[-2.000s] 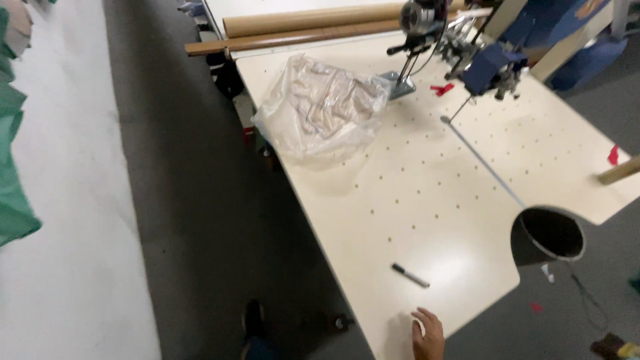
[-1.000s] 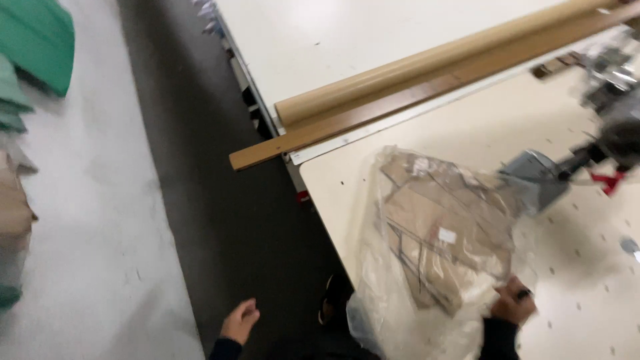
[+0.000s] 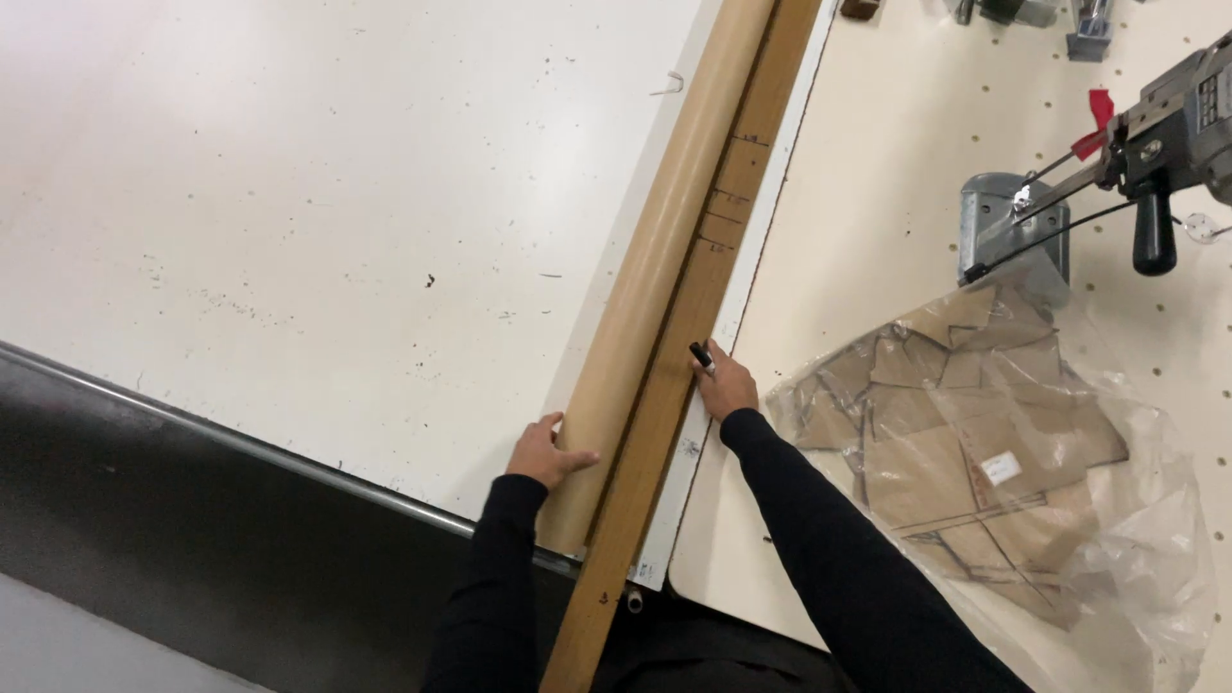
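Note:
A long roll of brown paper (image 3: pixel 640 260) lies along the edge of the white table, with a marked wooden board (image 3: pixel 707 260) alongside its right side. My left hand (image 3: pixel 549 452) rests against the near end of the roll, thumb and fingers spread. In my right hand (image 3: pixel 727 380) is a black-capped marker (image 3: pixel 702 357), and that hand touches the right edge of the board. To the right, a clear plastic bag (image 3: pixel 1145 491) holds brown paper pattern pieces (image 3: pixel 924 472) with dark lines and a small white label.
A cloth-cutting machine (image 3: pixel 1155 144) with a black handle and metal base plate (image 3: pixel 1015 226) stands at the right, near a red strip (image 3: pixel 1095 123). The white table (image 3: pixel 289 241) has a metal edge rail (image 3: pixel 241 438). The board overhangs the near edge.
The marker lay on the perforated table two seconds ago and is now in my right hand. Both hands have moved to the paper roll and board. The view has shifted a lot.

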